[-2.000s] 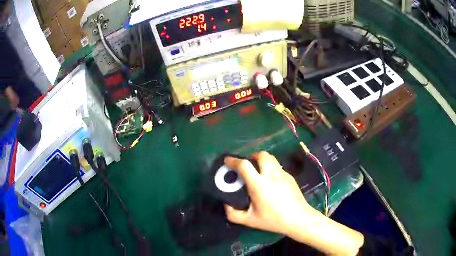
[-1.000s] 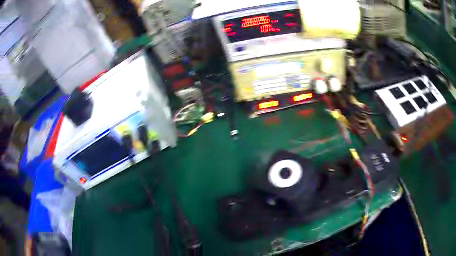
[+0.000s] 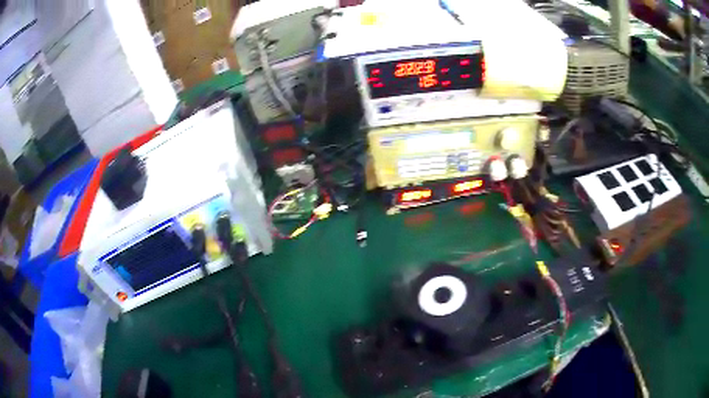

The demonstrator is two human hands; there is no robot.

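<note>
A black power adapter (image 3: pixel 443 296) with a white ring on its face sits on the black test socket strip (image 3: pixel 513 320) near the bench's front edge. A small black box (image 3: pixel 581 278) with slots is at the strip's right end, with thin red, yellow and white wires (image 3: pixel 553 289) running over it. Neither of my hands is in view. The picture is somewhat blurred.
A white tester (image 3: pixel 167 225) with thick black leads (image 3: pixel 253 330) stands left. A power meter (image 3: pixel 424 78) sits on a cream electronic load (image 3: pixel 455 151) at the back. A white outlet strip (image 3: pixel 622 190) is at right. A blue bin (image 3: pixel 54 311) and red bin (image 3: pixel 109 183) are at left.
The hand that was on the adapter has left the picture, and the adapter stays on the strip. The view has shifted, so the bench things appear further right.
</note>
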